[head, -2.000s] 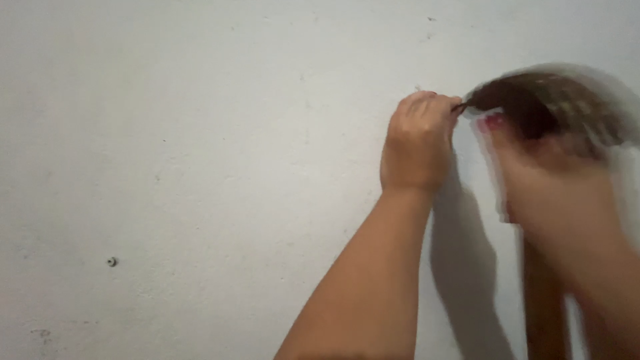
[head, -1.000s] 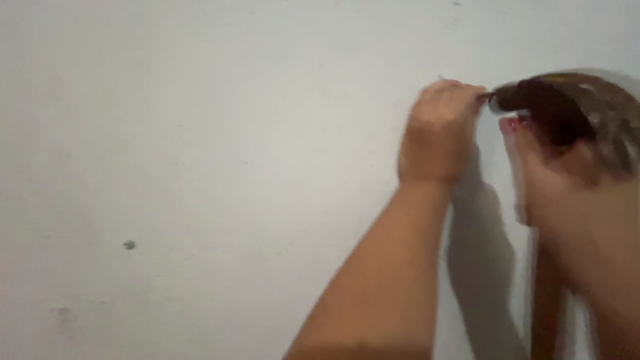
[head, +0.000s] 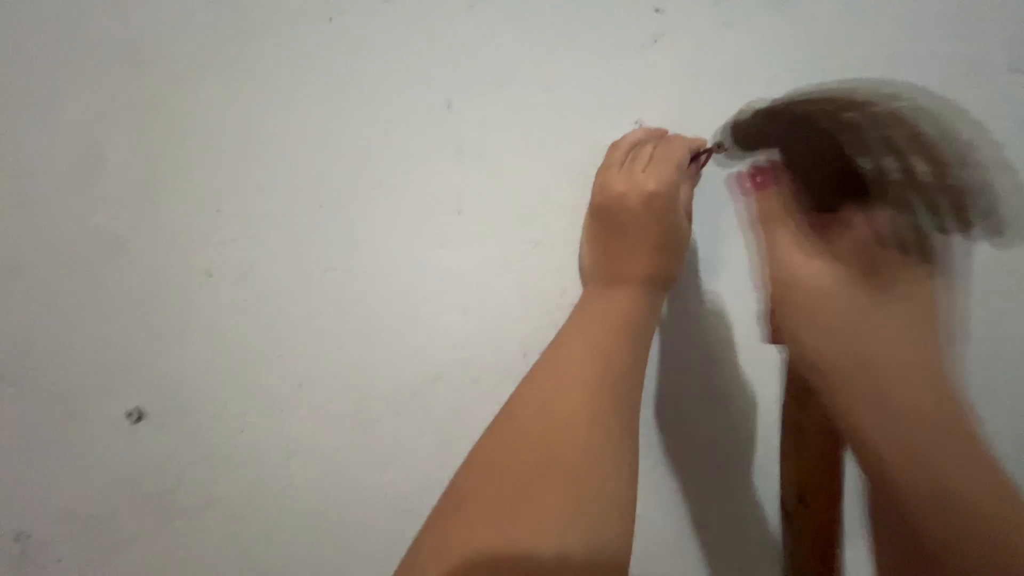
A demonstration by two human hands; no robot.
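My left hand [head: 640, 208] rests against a pale wall, its thumb and finger pinching a small dark nail or hook [head: 704, 154], whose rounded end points right. Just right of it is my right hand [head: 848, 248], blurred by motion and closed around a hammer. The hammer's dark, curved head [head: 824, 152] is also blurred, with its narrower end close to the pinched piece; whether they touch cannot be told. Its brown wooden handle [head: 812, 480] runs down below my right hand to the bottom edge of the view.
The painted wall [head: 320, 240] fills the background and bears small marks. A small dark spot, perhaps a hole or a fastener [head: 134, 415], is at the lower left. Shadows of the arm and hand fall on the wall between my forearms.
The hammer and my right hand are blurred in all frames, their position beside my left hand much the same. My left hand keeps its pinch. The view shifts slightly.
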